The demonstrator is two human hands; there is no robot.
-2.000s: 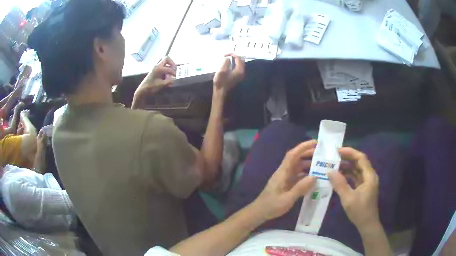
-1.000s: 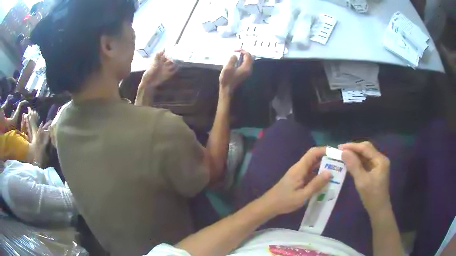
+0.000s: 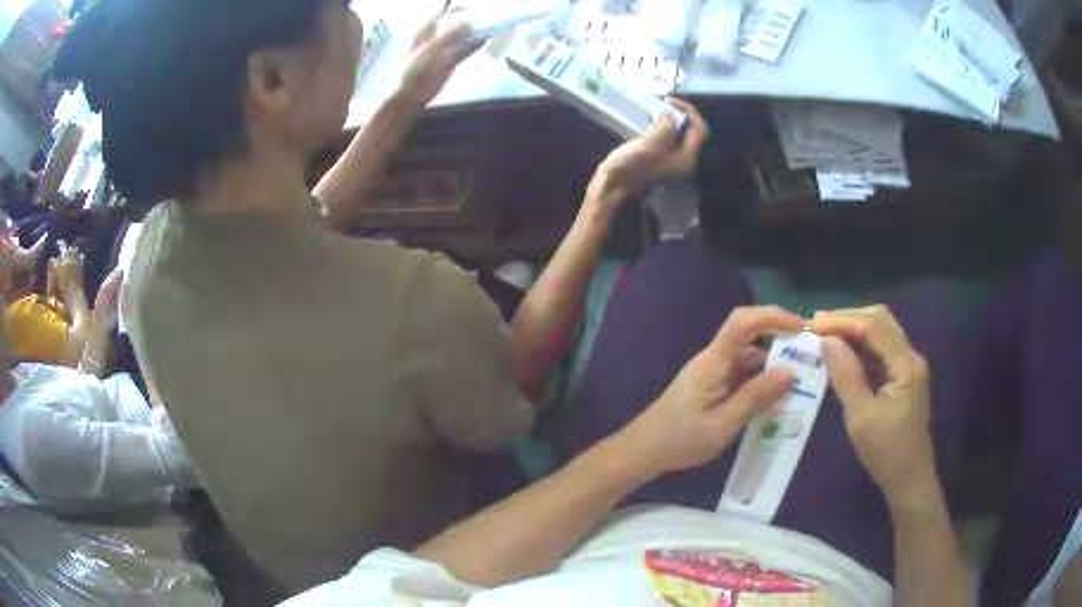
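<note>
A long slim white carton with a dark-blue printed name and a small green mark stands slanted over my lap, its near end close to my shirt. My left hand grips its upper left side, with the thumb on the printed face. My right hand is at the top right corner, thumb and fingers pinching the far end. The fingers of both hands meet over the top edge and hide the end flap. The carton's inside is not visible.
A neighbour sits close at left, holding another white carton. Wrapped products and printed papers lie on the white table. More papers are on the shelf below. Crinkled clear plastic is at lower left.
The carton's end flap, upright and then folding earlier, is now down under my fingers. The carton moved slightly up. The neighbour has lifted a carton and reaches over the table.
</note>
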